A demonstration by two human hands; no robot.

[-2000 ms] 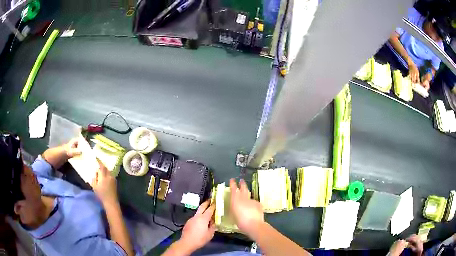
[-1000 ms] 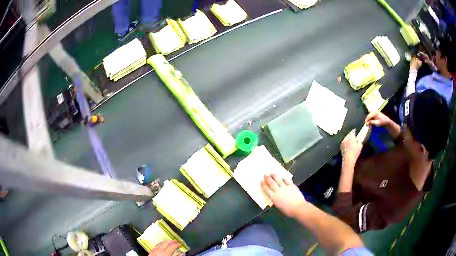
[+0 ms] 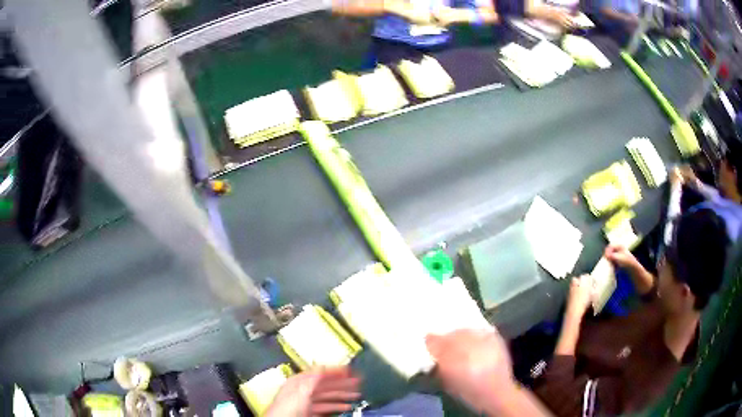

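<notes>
My right hand (image 3: 473, 363), blurred, holds a large white sheet (image 3: 395, 313) by its near right edge. The sheet lies over part of a folded stack (image 3: 358, 281) and the roll's near end. More white sheet surface (image 3: 465, 303) shows beside it, below the green ring (image 3: 438, 265). My left hand (image 3: 319, 391) is open and empty at the bottom edge, blurred, fingers pointing right. It is in front of a yellow-green folded stack (image 3: 264, 388). Another folded stack (image 3: 319, 339) lies just above it. The right fingertips' exact hold is blurred.
A long yellow-green roll (image 3: 354, 195) lies across the belt (image 3: 456, 175). A translucent board (image 3: 504, 265) and loose white sheets (image 3: 555, 236) lie right. A grey metal post (image 3: 154, 171) crosses the left. A person in brown (image 3: 643, 350) works at right; others sit across.
The view has shifted, moving the scene rightward and down. My right hand, earlier flat on the white stack, now has a sheet shifted left. My left hand has come further into view, fingers extended.
</notes>
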